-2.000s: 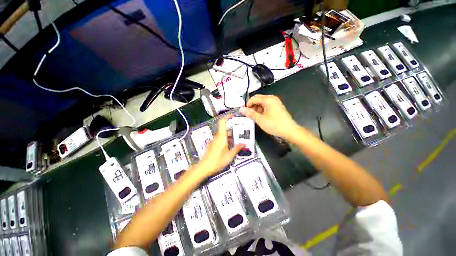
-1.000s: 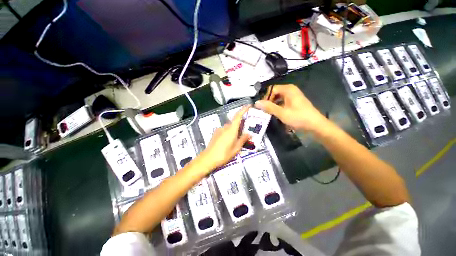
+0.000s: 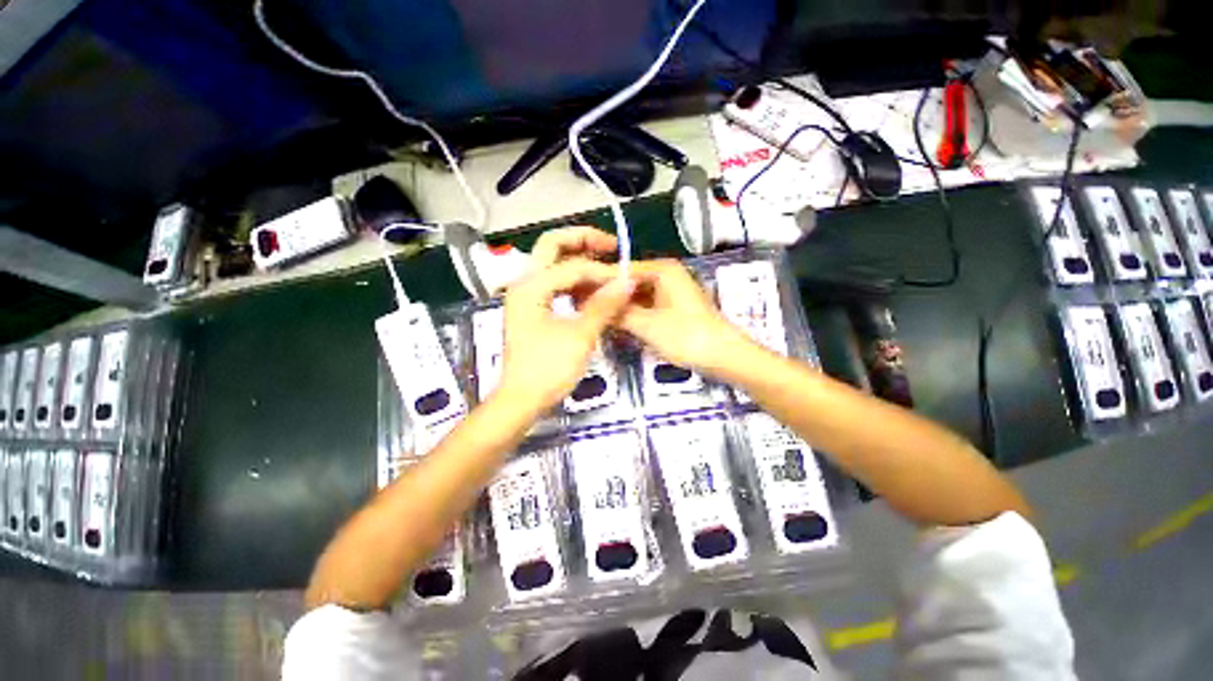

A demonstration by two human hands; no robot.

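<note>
My left hand (image 3: pixel 552 326) and my right hand (image 3: pixel 672 315) meet over the back row of a clear blister tray (image 3: pixel 625 592). Their fingertips close around the lower end of a white cable (image 3: pixel 580 140) that hangs from above; its plug is hidden. White electronic units (image 3: pixel 698 486) with dark ovals lie in the tray, some partly under my hands. Whether my fingers also touch a unit cannot be told. Another white unit (image 3: pixel 419 362) lies tilted at the tray's back left with a thin white cord in its end.
More filled trays lie left (image 3: pixel 133 459) and right (image 3: pixel 1121 359). Behind are a white scanner (image 3: pixel 705 213), a partly covered white scanner (image 3: pixel 482 260), black mice (image 3: pixel 871 166), a red-handled tool (image 3: pixel 952 123) and a box of small parts (image 3: pixel 1071 100). Dark cables lie right of the tray.
The view has turned right. My hands have moved left along the back row, off the unit with the black cable, and now meet at the hanging white cable.
</note>
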